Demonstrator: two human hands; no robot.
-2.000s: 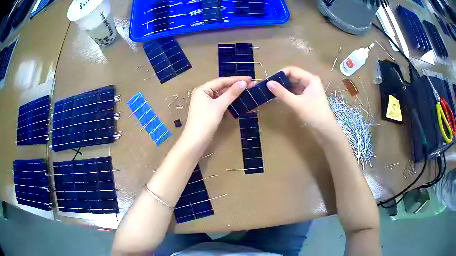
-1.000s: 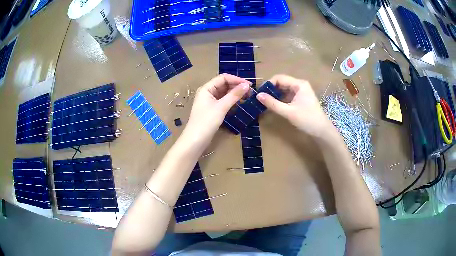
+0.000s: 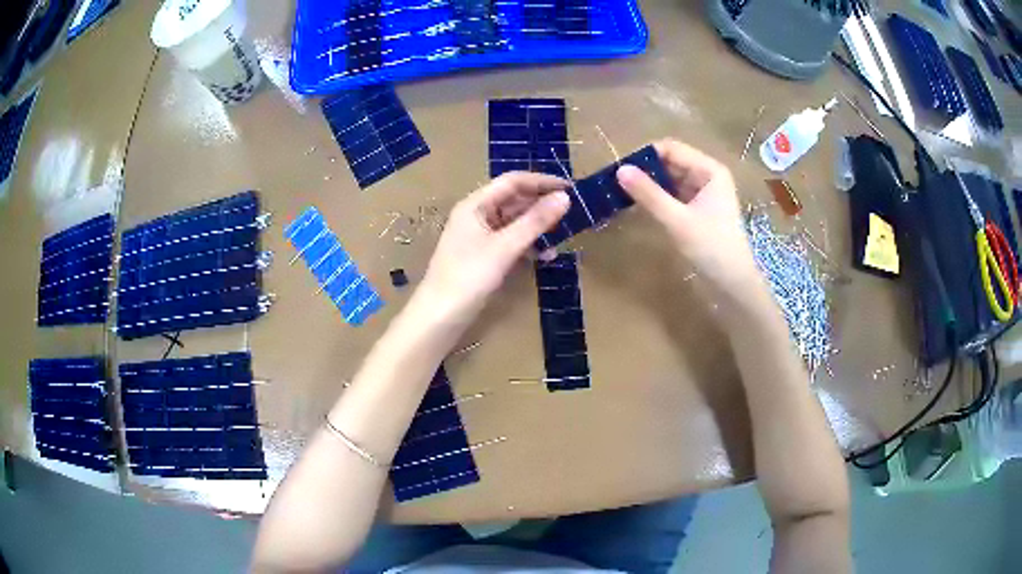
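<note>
A dark solar cell piece [image 3: 603, 200] is held tilted above the table between both hands. My left hand [image 3: 490, 230] pinches its left end, and my right hand [image 3: 686, 207] grips its right end with the thumb on its face. Thin tabbing ribbons stick up past its upper edge. Behind the hands lies a dark cell piece [image 3: 528, 135] with ribbon ends at its right side. Below them lies a narrow cell strip [image 3: 563, 325]. Another dark cell piece [image 3: 437, 440] with ribbons lies partly under my left forearm.
A blue tray [image 3: 471, 67] is at the top. A bright blue strip [image 3: 334, 267] and finished cell panels [image 3: 188, 267] lie left. At right are a white bottle [image 3: 798, 137], a loose ribbon pile [image 3: 788, 294] and red-yellow handled pliers [image 3: 995, 269]. A paper cup [image 3: 213, 51] stands top left.
The held piece has moved up and to the right with my right hand. Ribbon ends now stick up from its upper edge. My left hand has shifted slightly right.
</note>
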